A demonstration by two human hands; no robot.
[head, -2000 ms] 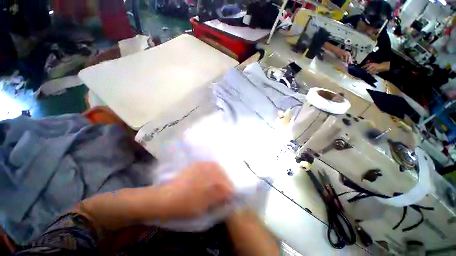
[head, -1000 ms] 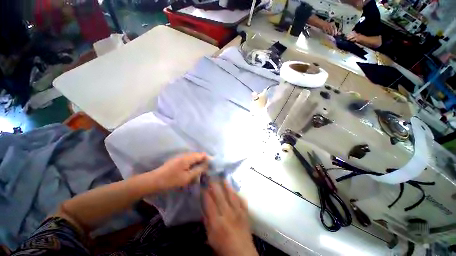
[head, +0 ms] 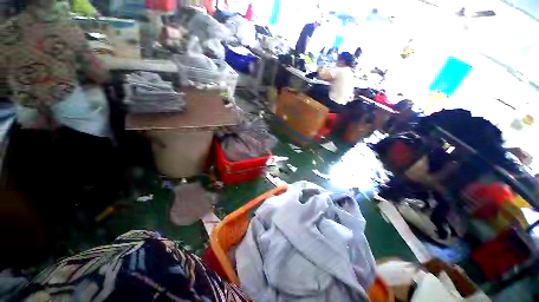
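Note:
No hand of mine is in the picture. Nearest in front is a heaped bundle of pale grey-blue cloth [head: 307, 242] in an orange basket [head: 221, 239] at the bottom centre. The cloth bulges over the basket's rim. My patterned sleeve or clothing [head: 136, 268] fills the bottom left. The sewing machine and its table are out of view.
A red crate [head: 241, 170] holding greyish cloth stands on the green floor, beside a brown board [head: 177, 115] bearing stacked grey pieces. A person in patterned clothing [head: 47, 59] stands at left. Another sits farther back [head: 341, 85]. Dark heaped cloth [head: 461, 135] lies at right.
The view has swung away from the machine to the basket and the floor. Both hands, which were on the pale cloth at the machine, have left the picture.

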